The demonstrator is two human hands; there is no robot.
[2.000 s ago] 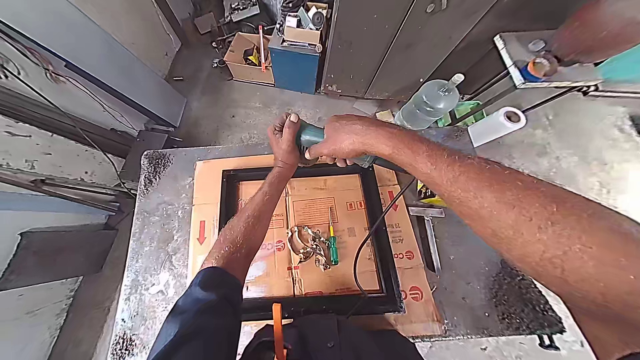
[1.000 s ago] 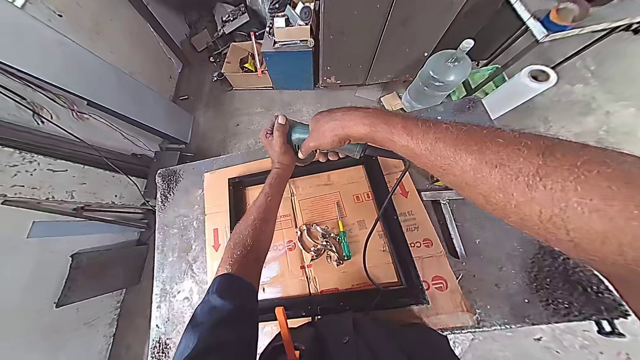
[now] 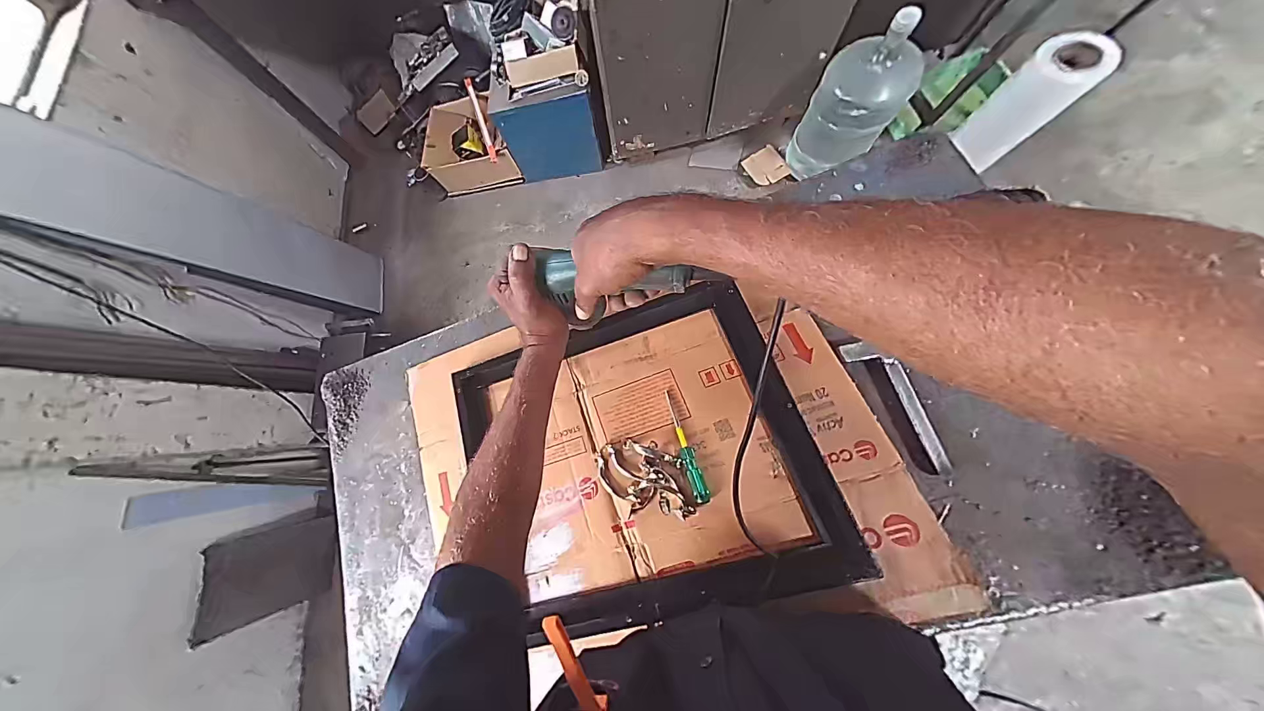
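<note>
Both my hands are on a green corded power tool (image 3: pixel 556 276) above the far edge of a black rectangular frame (image 3: pixel 731 331). My left hand (image 3: pixel 528 296) grips its left end, thumb up. My right hand (image 3: pixel 614 259) is wrapped around its body. The tool's working end is hidden. Under the frame lies flattened printed cardboard (image 3: pixel 889 494). Inside the frame, a screwdriver with a green handle (image 3: pixel 695 476) rests beside a small heap of shiny metal fittings (image 3: pixel 644 479). A black cord (image 3: pixel 748 434) hangs across the frame's right part.
The cardboard lies on a worn metal worktable (image 3: pixel 375 494). A metal bracket (image 3: pixel 904 410) rests right of the frame. Beyond the table stand a large clear water bottle (image 3: pixel 854 99), a white roll (image 3: pixel 1037 99), a blue box (image 3: pixel 548 133) and an open carton (image 3: pixel 469 148).
A worker's hand seen at the upper right two seconds ago is out of view. My hands keep hold of the power tool at the frame's far edge. The view has shifted somewhat.
</note>
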